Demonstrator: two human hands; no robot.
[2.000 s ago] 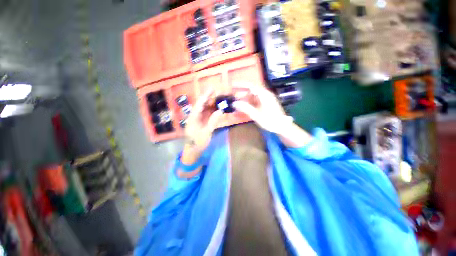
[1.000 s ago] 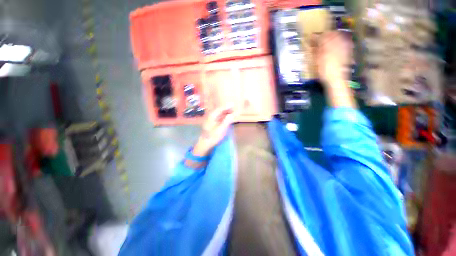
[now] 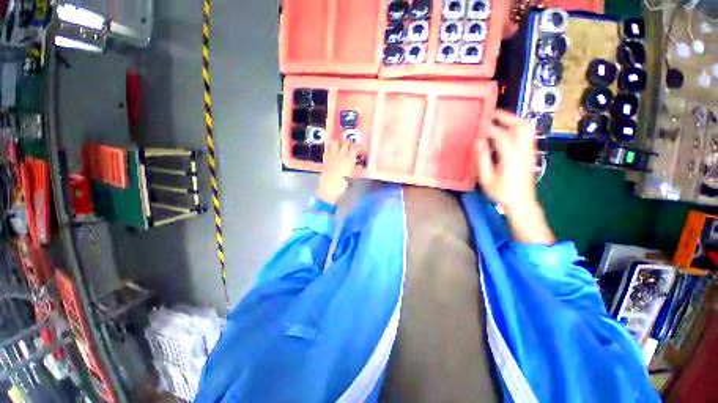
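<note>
The near orange compartment tray (image 3: pixel 400 130) lies in front of me. Its left bay holds dark square watch bodies (image 3: pixel 310 118), one with a pale ring. Its second bay holds a few watch bodies (image 3: pixel 349 118). My left hand (image 3: pixel 338 169) is over the front of that second bay, fingertips at the lower units; whether it grips one is hidden. My right hand (image 3: pixel 508 161) is at the tray's right end, fingers curled by the rim; a grip cannot be made out. The tray's two right bays hold no units.
A second orange tray (image 3: pixel 331 35) with rows of units lies beyond. A blue-edged box (image 3: pixel 568 71) lined with watch bodies stands at the right, a dark device (image 3: pixel 610 153) before it. Small parts (image 3: pixel 693 102) and a parts tray (image 3: pixel 645 291) are further right. Floor tape (image 3: pixel 209 118) runs left.
My right hand has come back from the blue-edged box to the near tray's right end. My left hand has moved from the tray's front edge onto the second bay. The view has shifted.
</note>
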